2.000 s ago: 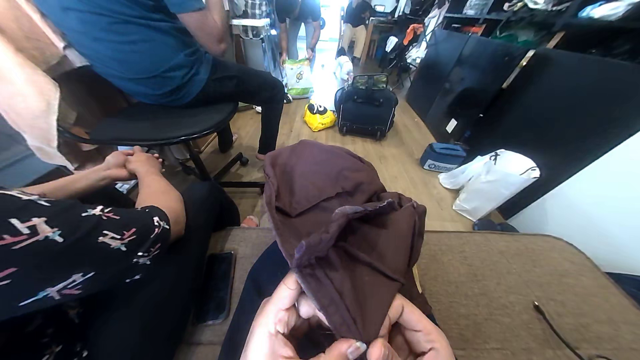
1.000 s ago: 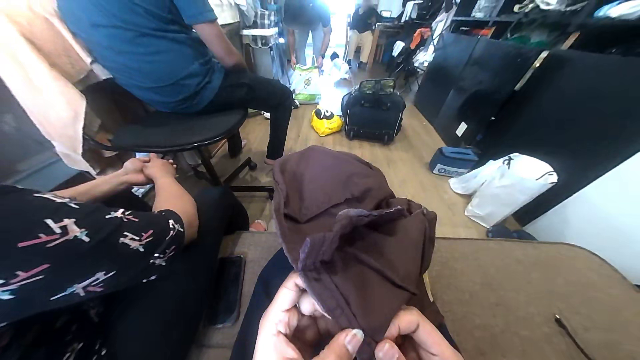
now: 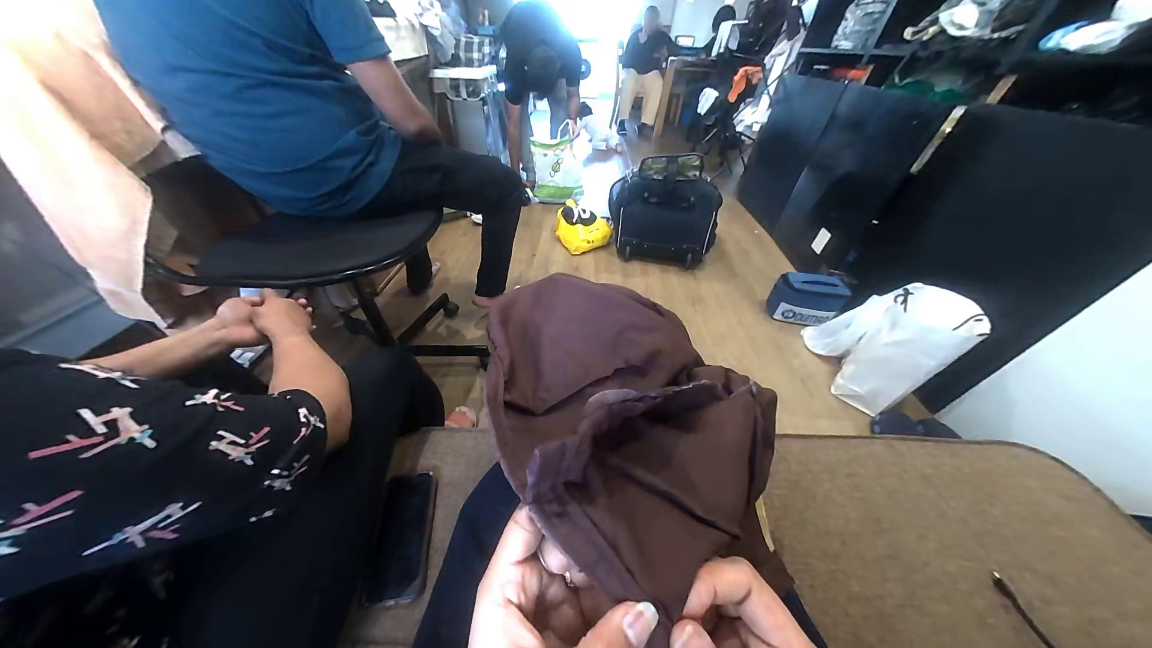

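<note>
A dark brown piece of cloth, gathered and folded with a stitched hem, lies over my lap. Both hands pinch its lower edge at the bottom centre of the head view. My left hand holds the hem from the left, the thumb on top and the fingers partly under the cloth. Close beside it on the right, my right hand grips the same edge between thumb and fingertips.
I sit on a brown upholstered seat; a phone lies on it at left, a cable at right. One person sits beside me, another on a black chair. Bags and a black wheeled case stand on the floor.
The hands keep their pinch on the cloth's edge, and the cloth's shape is much the same. The view has shifted slightly.
</note>
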